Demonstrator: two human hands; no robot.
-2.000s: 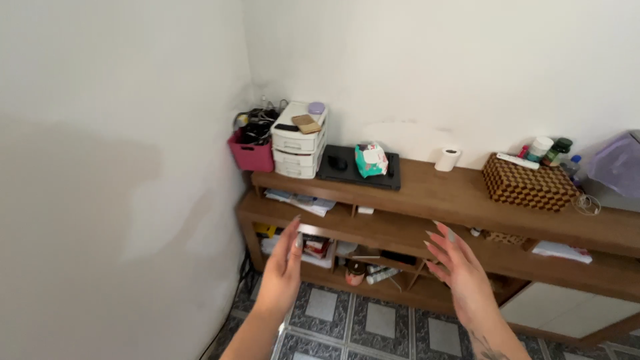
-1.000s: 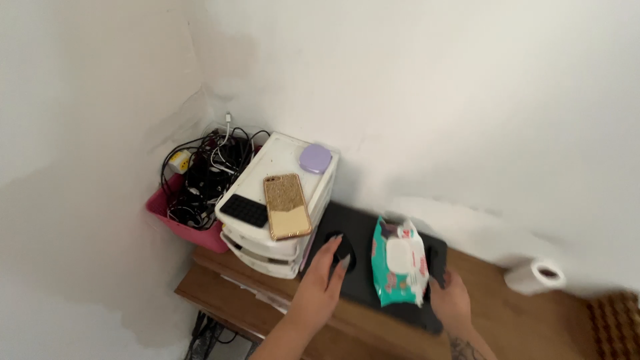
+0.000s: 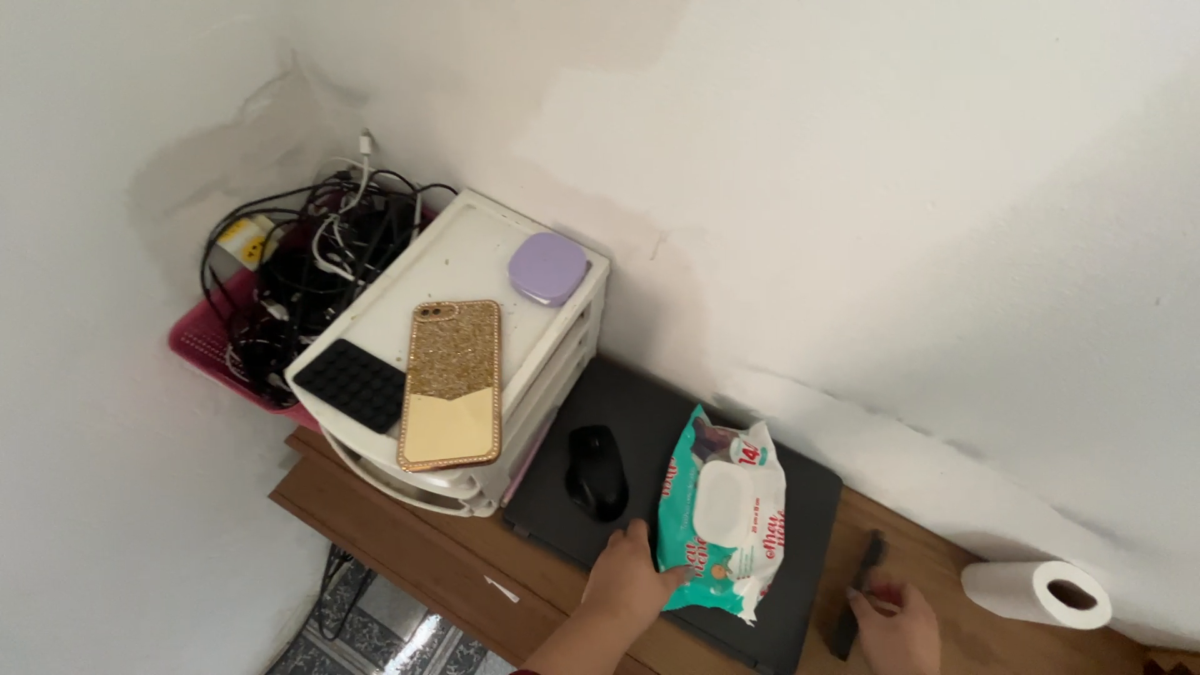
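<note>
My left hand (image 3: 630, 577) is at the front edge of a closed dark laptop (image 3: 647, 403), its fingertips by the lower left corner of a teal and white wet wipes pack (image 3: 731, 516); whether it grips the pack I cannot tell. A black computer mouse (image 3: 597, 473) lies on the laptop, left of the pack. My right hand (image 3: 895, 623) holds a slim black object (image 3: 858, 595) between thumb and fingers, just above or on the wooden top right of the laptop; its exact kind is unclear.
White plastic drawers (image 3: 459, 244) stand at the left, bearing a gold glitter phone case (image 3: 452, 384), a black suction-cup pad (image 3: 353, 384) and a lilac case (image 3: 548, 269). Behind is a pink basket (image 3: 220, 347) of tangled cables (image 3: 319, 272). A white paper roll (image 3: 1036, 593) lies right, near the wall.
My right hand has moved right, away from the laptop's edge, and now has the slim black object. My left hand has shifted from beside the mouse to the wipes pack's lower corner.
</note>
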